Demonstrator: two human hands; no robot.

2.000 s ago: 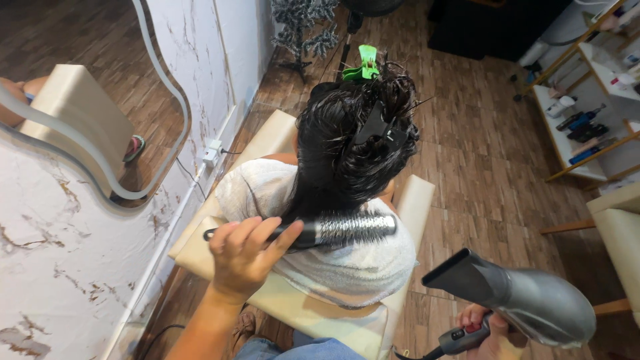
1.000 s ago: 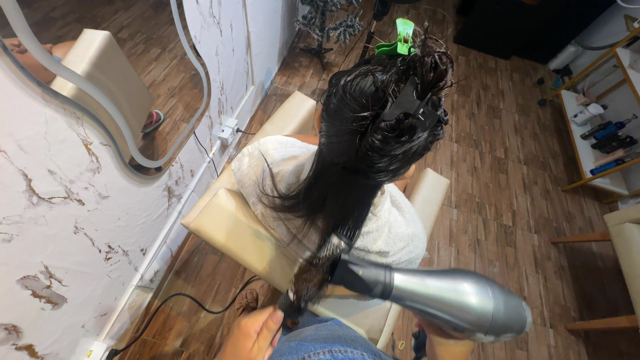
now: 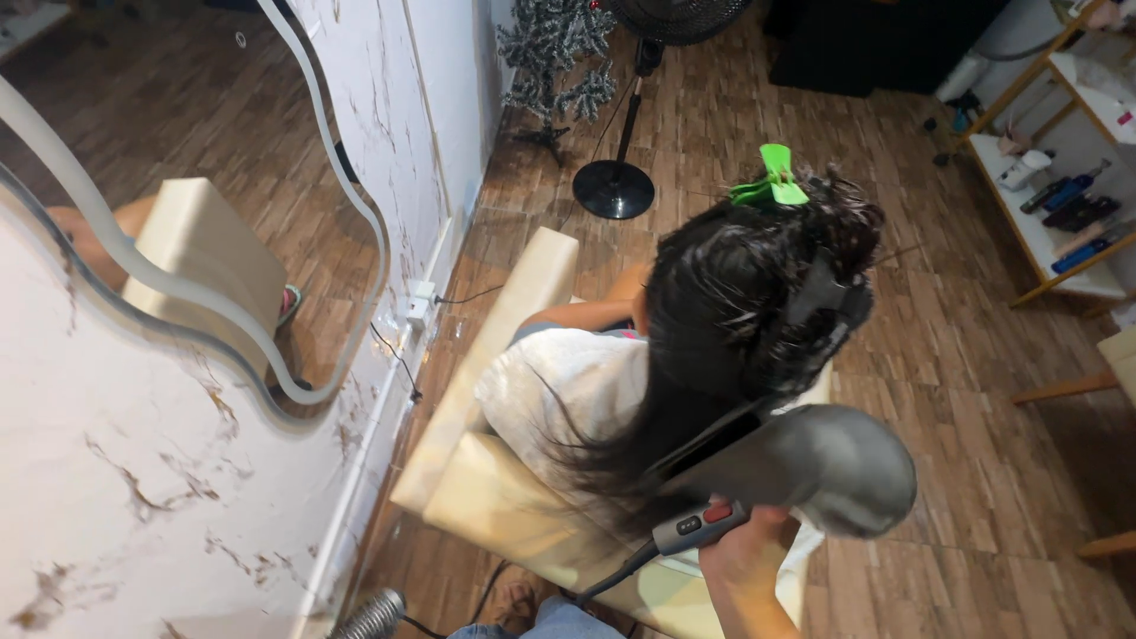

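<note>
My right hand (image 3: 750, 541) grips the handle of a grey hair dryer (image 3: 799, 470), its nozzle close to the long dark hair (image 3: 701, 399) of a seated person. The loose hair spreads over a white towel (image 3: 568, 373) on the person's shoulders. A green hair clip (image 3: 775, 177) sits on top of the pinned hair, and a dark clip (image 3: 809, 288) holds hair at the back of the head. At the bottom edge only the metal barrel of a round brush (image 3: 373, 615) shows. My left hand is out of the frame.
A cream chair (image 3: 497, 497) supports the person. On the left wall hangs a wavy mirror (image 3: 306, 395), with a plugged cord at an outlet (image 3: 422, 302) near it. A pedestal fan (image 3: 614, 189) and small tinsel tree (image 3: 555, 71) stand beyond. Bottles occupy a shelf (image 3: 1021, 240) at right.
The round brush has left the hair and moved down to the lower left; my left hand has gone out of view. The dryer has moved up to beside the hanging hair.
</note>
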